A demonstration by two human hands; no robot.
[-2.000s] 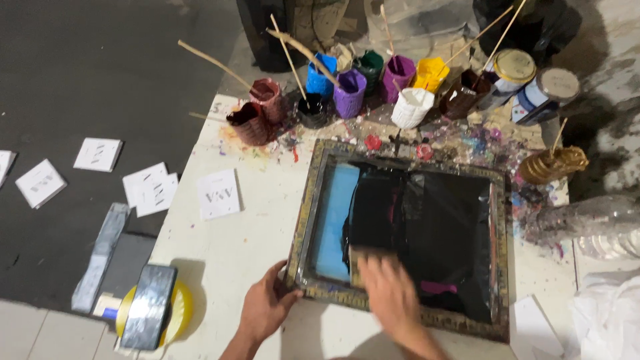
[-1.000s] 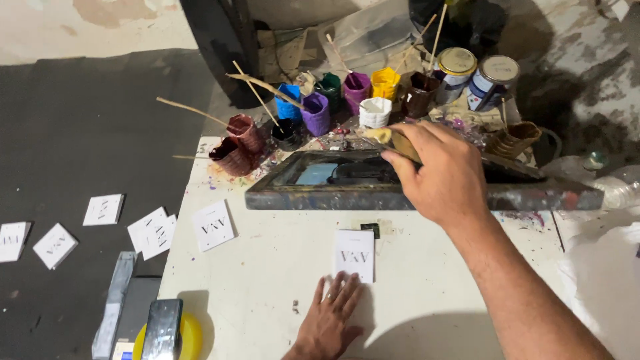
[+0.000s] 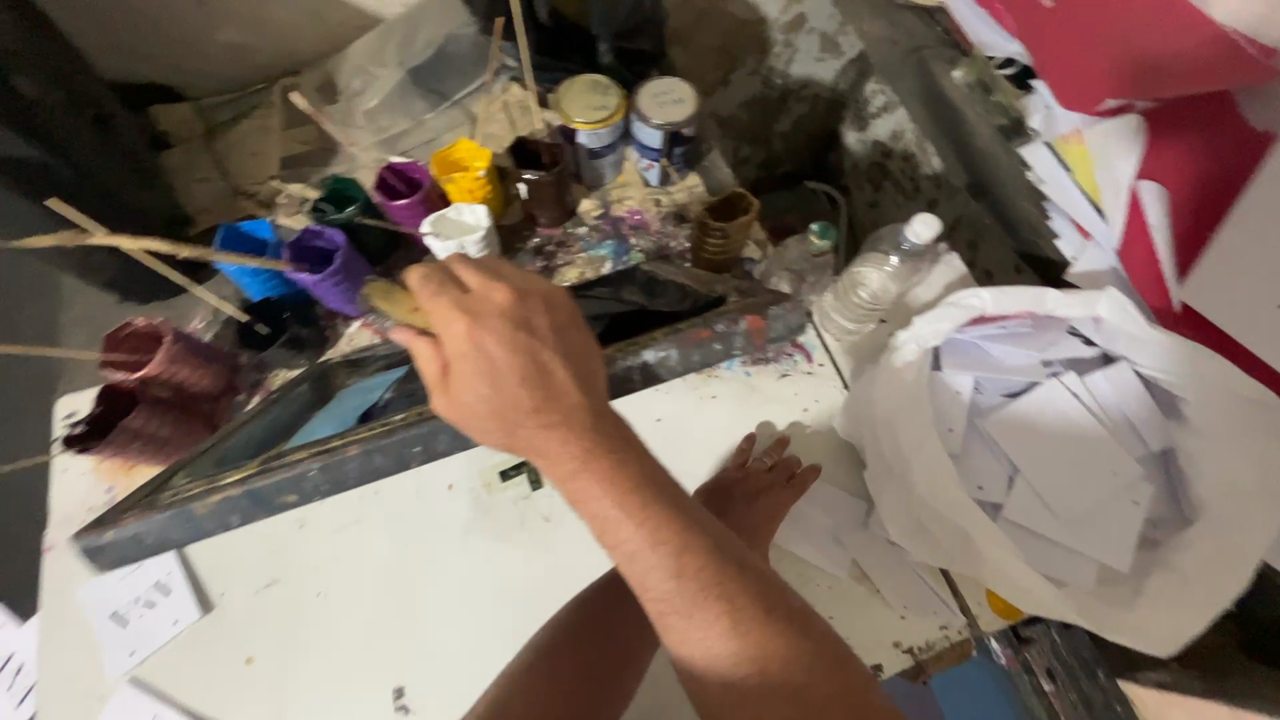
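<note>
My right hand [image 3: 505, 350] grips a squeegee handle [image 3: 398, 303] over the raised screen-printing frame [image 3: 300, 485], which tilts up from the white table. Beneath my right forearm, my left hand [image 3: 757, 485] reaches across to the right, fingers spread, at blank white cards [image 3: 835, 535]; whether it pinches one cannot be told. A dark corner mark [image 3: 520, 474] lies on the tabletop in front of the frame. One printed card [image 3: 143, 608] rests at the lower left, near the frame's corner.
Behind the frame stand several ink cups, among them a purple one [image 3: 326, 268] and a white one [image 3: 460, 232], with sticks jutting out. Two paint cans [image 3: 590, 130] are at the back. On the right are a clear plastic bottle [image 3: 880, 275] and a white bag [image 3: 900, 400] of paper pieces.
The frame lay flat two seconds ago and is now raised. My left hand has gone from the printed card at the table's middle to the right. That card has left the middle. The view has swung right.
</note>
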